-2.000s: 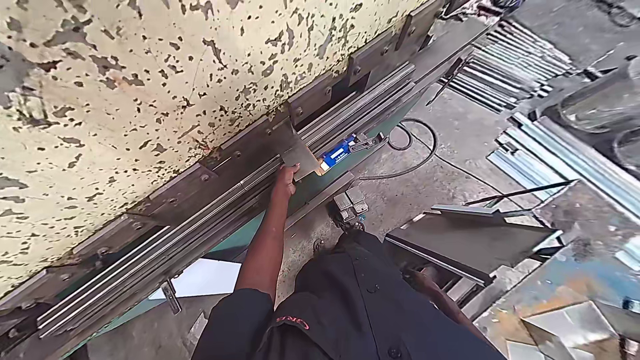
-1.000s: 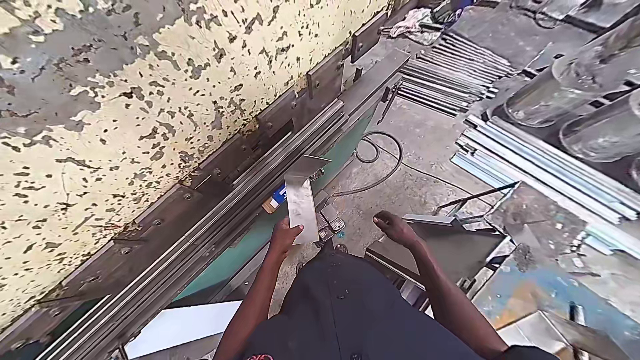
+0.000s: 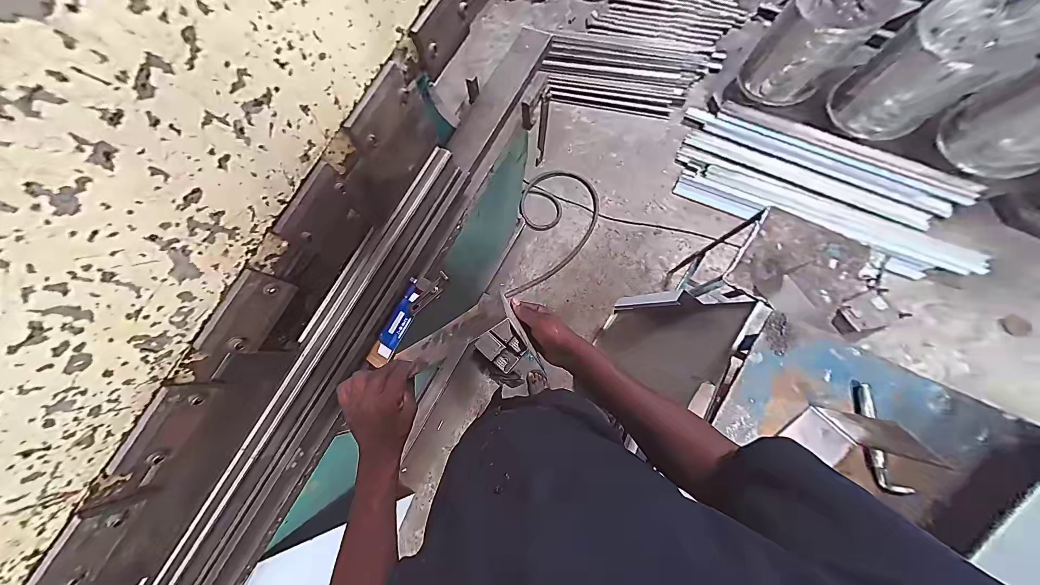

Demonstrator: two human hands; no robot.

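Note:
A bent sheet-metal piece [image 3: 459, 329] is held between my two hands in front of the machine bed. My left hand [image 3: 378, 402] grips its left end, close to the blue and white box [image 3: 396, 325] that lies on the bed. My right hand [image 3: 546, 331] holds the upright flange at its right end. Just above the box is a small metal clamp-like part [image 3: 431, 291]. Long metal bars [image 3: 325, 345] run along the bed of what looks like a press brake, to the left of my left hand.
A foot pedal or small metal box [image 3: 500, 349] is on the floor below the piece. A hose [image 3: 593, 211] curls beyond it. To the right stand a metal-topped stand [image 3: 674, 349], stacked metal strips [image 3: 829, 179] and a worktable [image 3: 959, 406] with a bent sheet piece.
My right hand, apart from the metal piece one second ago, now holds its right end. The piece has turned from upright in view to slanting across. The view has shifted.

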